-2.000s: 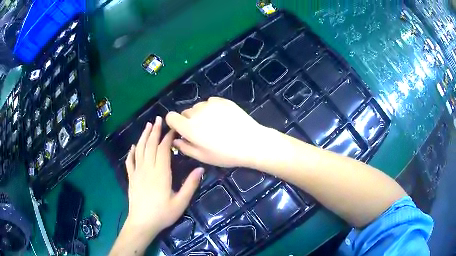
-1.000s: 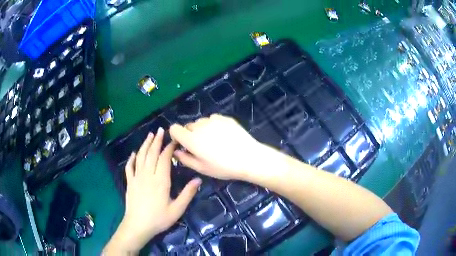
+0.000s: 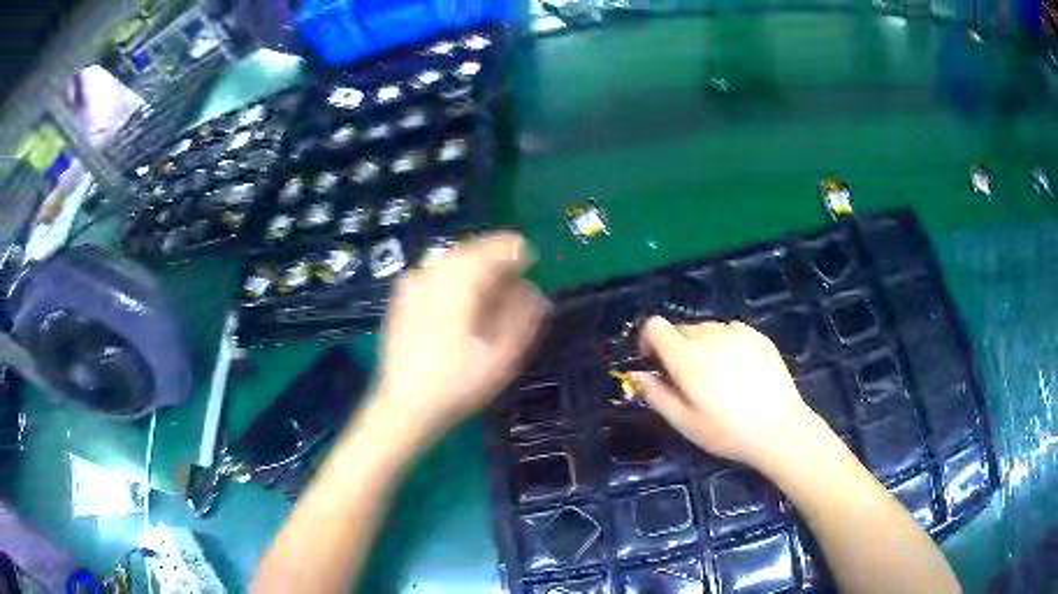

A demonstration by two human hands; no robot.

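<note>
My right hand [image 3: 731, 389] is over the near black blister tray [image 3: 754, 499]. Its thumb and finger are at a small dark-rimmed part with yellow, which looks like a watch body [image 3: 628, 385]; the part is partly hidden by the fingers. My left hand [image 3: 464, 331] is blurred, with fingers curled, at the gap between the near tray and the left blister tray. Whether it holds anything cannot be told.
The left blister tray [image 3: 348, 192] holds rows of white-yellow watch bodies. Loose bodies [image 3: 587, 219] lie on the green mat beyond the near tray. A blue bin [image 3: 395, 26] is behind, a fan [image 3: 99, 331] far left, a black flat object [image 3: 304, 424] lower left.
The view has turned left, so the trays appear further right and the fan shows. My left hand has moved up and away from my right hand and curled. More yellow shows at my right fingertips.
</note>
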